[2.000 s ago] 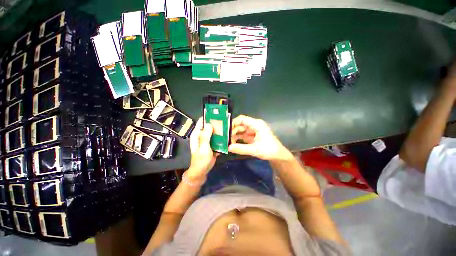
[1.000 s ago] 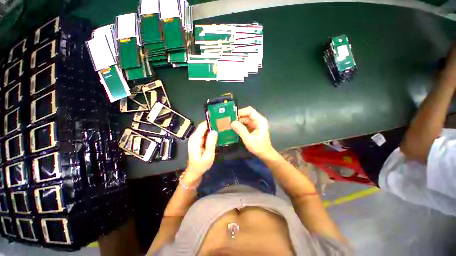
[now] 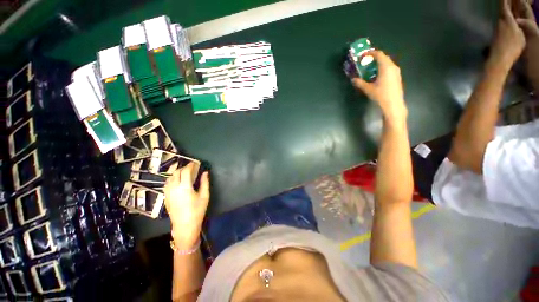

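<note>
My right hand (image 3: 385,82) is at the small stack of part-assembled phones (image 3: 361,54) at the back right, with fingers and thumb around the sides of the top one, which has a green board. My left hand (image 3: 186,200) is at the loose pile of pale-gold front frames (image 3: 142,200). Its fingers and thumb are at the end of the nearest frame (image 3: 168,162), partly covering it; whether they grip it is hidden.
Upright piles of boards with screens (image 3: 142,68) stand at the back left, beside fanned boards (image 3: 236,76). Black trays (image 3: 71,206) with frames fill the left. A pale rail (image 3: 266,20) runs behind. Another person's arm (image 3: 484,112) is at the right, over the dark green bench.
My right hand has moved from the centre to the stack at the right with the part-assembled phone. My left hand has let go and moved left to the frames. The view has shifted.
</note>
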